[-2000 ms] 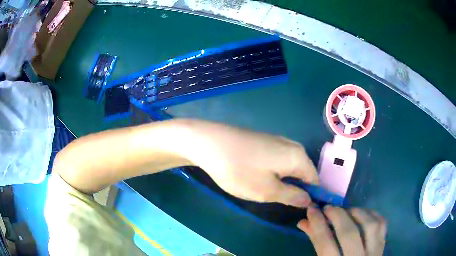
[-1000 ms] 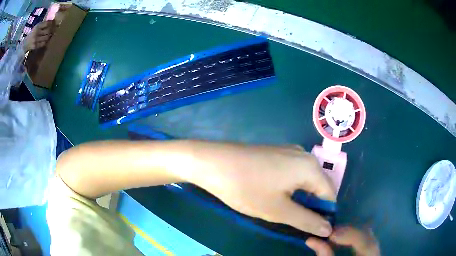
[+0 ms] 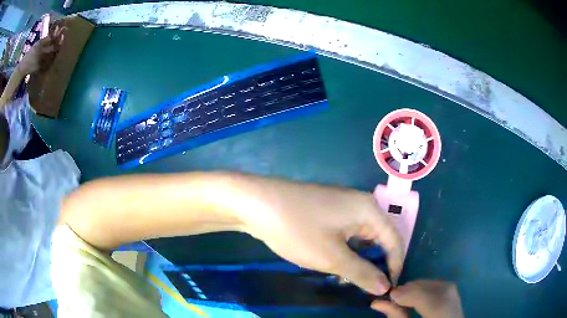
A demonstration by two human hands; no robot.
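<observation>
A pink mini fan lies on the dark green tabletop, its round head (image 3: 407, 144) up and its flat handle (image 3: 398, 214) towards me, with a small dark window. A black strip with blue edges (image 3: 267, 289) runs below my left forearm. My left hand (image 3: 336, 239) reaches across from the left and grips the strip's right end. My right hand (image 3: 426, 299), cut off by the bottom edge, pinches at the same end. The fingertips meet there; whether a small piece is between them is hidden.
Another black strip with blue edges (image 3: 224, 109) and a short offcut (image 3: 109, 117) lie further back. A white smeared dish (image 3: 539, 239) is at right. A scuffed white rail (image 3: 373, 38) curves behind. A person's hand (image 3: 42, 53) is at a cardboard box (image 3: 62, 68), upper left.
The view has shifted, so the fan sits further left. The held strip now lies lower and flatter below my forearm. The other person's hand has come into view at the box.
</observation>
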